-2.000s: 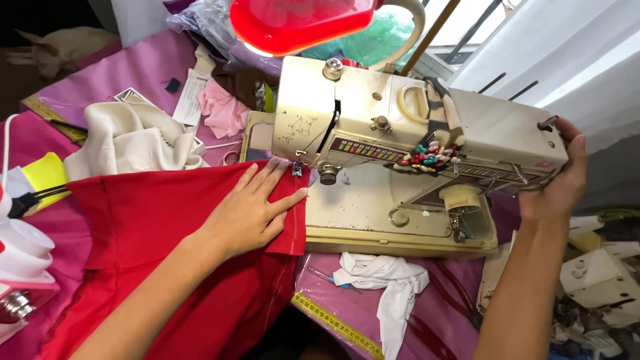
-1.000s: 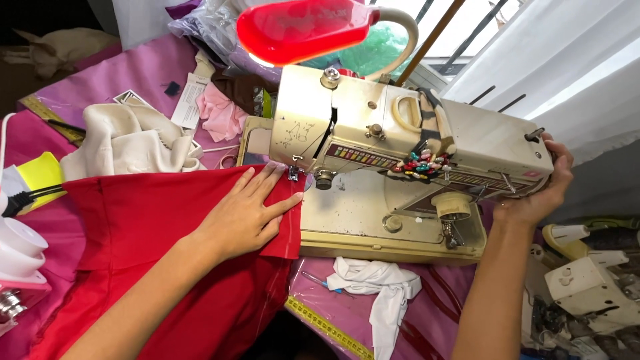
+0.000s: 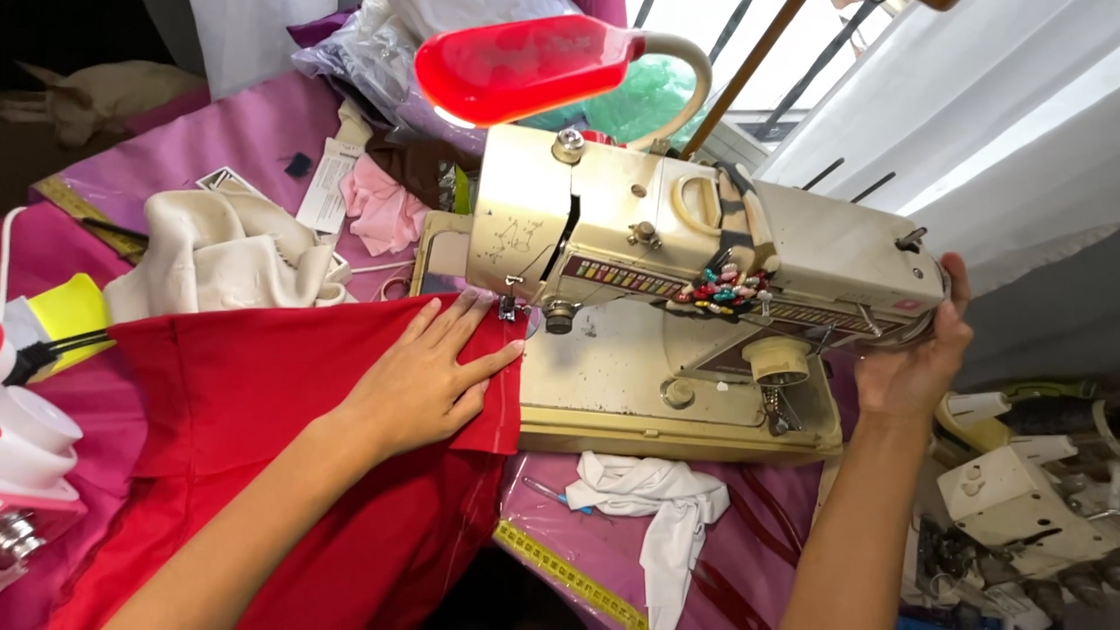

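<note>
Red fabric [image 3: 289, 385] lies across the left of the sewing machine [image 3: 604, 210], its top edge by the presser foot [image 3: 507, 306]. My left hand [image 3: 429, 376] rests flat on the fabric with its fingers apart, fingertips close to the foot. My right hand [image 3: 919, 350] is wrapped around the handwheel [image 3: 919, 328] at the machine's right end; the wheel is partly hidden. Colourful-headed pins [image 3: 724, 289] sit in a striped cloth band on the machine's arm. A red lamp [image 3: 529, 66] hangs over the machine.
Cream cloth [image 3: 236, 254], pink cloth [image 3: 382, 203] and a paper tag [image 3: 329, 188] lie behind the red fabric. White cloth [image 3: 652, 499] and a yellow measuring tape [image 3: 569, 573] lie in front of the machine. Another machine [image 3: 1019, 503] stands lower right. An animal [image 3: 114, 96] lies back left.
My right hand has shifted its grip on the handwheel, its fingers now higher around the rim. My left hand stays on the red fabric. The view has shifted slightly.
</note>
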